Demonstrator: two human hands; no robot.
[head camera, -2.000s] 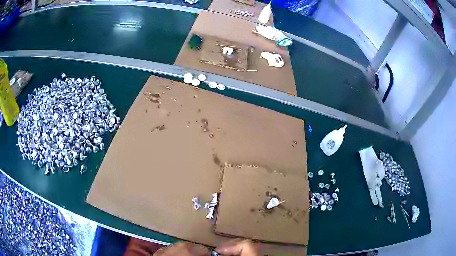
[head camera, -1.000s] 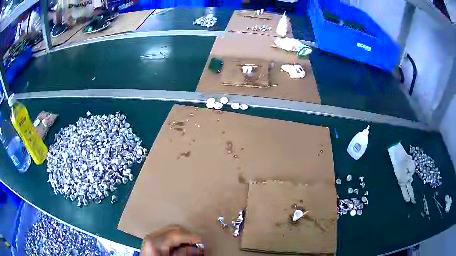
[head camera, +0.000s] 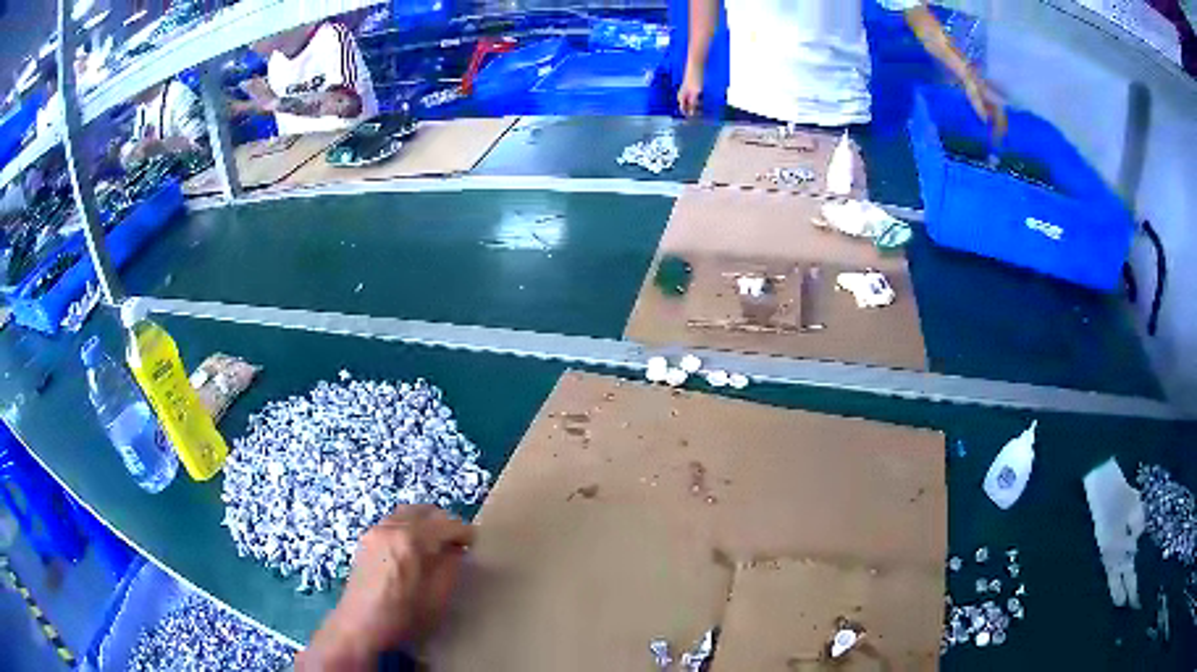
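My left hand is at the lower right edge of the large heap of small silver metal parts, over the left edge of the cardboard sheet. Its fingers are bent together; whether they hold a piece cannot be seen. My right hand is not in view. A few silver parts lie left of the small cardboard pad. The pad is stained and bears a white blob. Small round pieces lie loose right of the sheet.
A white squeeze bottle and white gloves lie at right. A yellow bottle and a clear bottle are at left. White discs lie by the metal rail. A person reaches into a blue crate across the bench.
The view has tilted up and turned left, bringing in people across the bench. My left hand has moved left to the heap. My right hand, seen low at the edge two seconds ago, is out of view.
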